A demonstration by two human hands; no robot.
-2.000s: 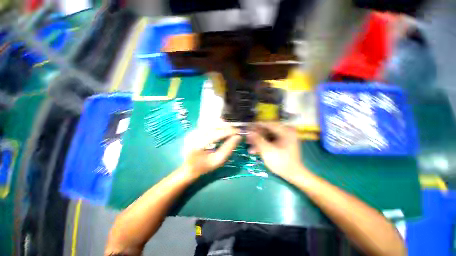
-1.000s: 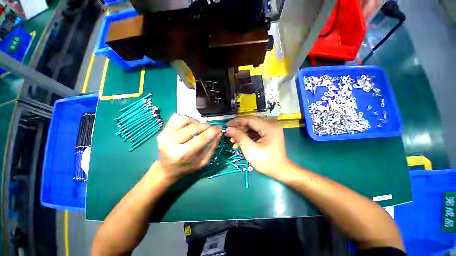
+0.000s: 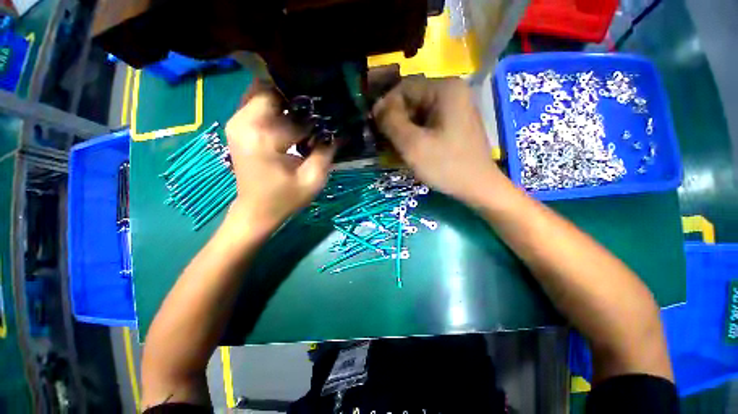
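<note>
The dark brown-black crimping press (image 3: 259, 36) stands over the back of the bench. My left hand (image 3: 271, 158) is at the left of its mouth, fingers curled beside small shiny parts. My right hand (image 3: 441, 133) is at the right of the mouth, blurred, fingers bent inward. A blurred green streak, perhaps a green wire (image 3: 354, 87), shows by the right fingertips; whether either hand grips it is unclear. The die is mostly hidden. Terminated green leads (image 3: 368, 230) with silver eyes lie in a loose heap before the press. A neater pile of green wires (image 3: 198, 178) lies at left.
The blue terminal tray (image 3: 599, 194), full of silver ring terminals, is at right, with a red bin (image 3: 566, 20) behind it. A blue bin (image 3: 101, 234) is beside the bench at left, another (image 3: 704, 323) at lower right. A yellow piece (image 3: 445, 48) shows behind my right hand.
Both hands have moved forward from above the heap to the press mouth and spread apart. The heap is more exposed. The view has shifted, so the press looks nearer and covers the die.
</note>
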